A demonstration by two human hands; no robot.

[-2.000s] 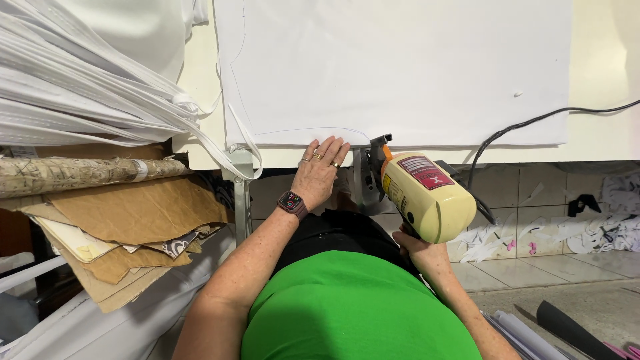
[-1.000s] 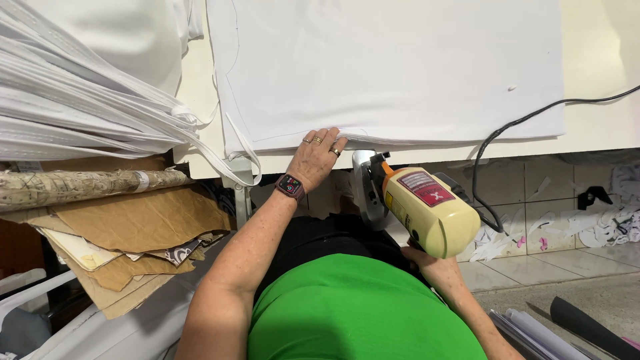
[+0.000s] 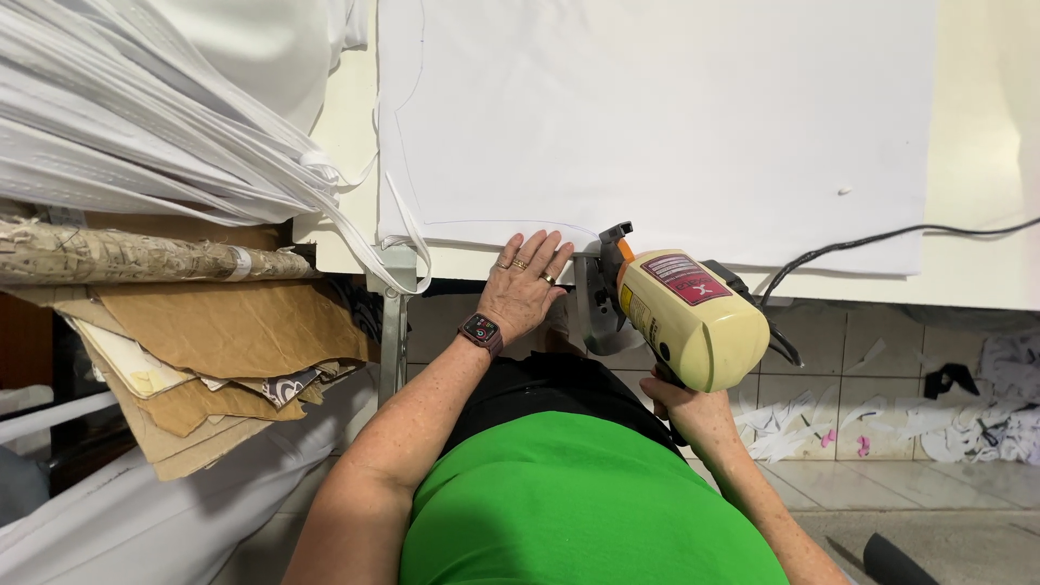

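Observation:
White fabric, apparently in layers, lies flat on the table with a thin curved line drawn near its left and front edges. My left hand, with rings and a smartwatch at the wrist, rests palm down on the front edge of the fabric, fingers slightly spread. Just right of it, a cream-coloured electric rotary fabric cutter stands tilted at the table's edge, its metal guard beside the fabric edge. My right hand is closed around the cutter's handle, partly hidden under the motor body.
White straps hang in a bundle at the left, one loop falling over the table corner. Below them are a paper-covered roll and brown paper sheets. A black cable crosses the table at right. Fabric scraps lie on the tiled floor.
The cutter has swung from left of its present spot in body angle only slightly; its head now stands closer to the fabric edge than one second ago. My left hand stays on the fabric's front edge.

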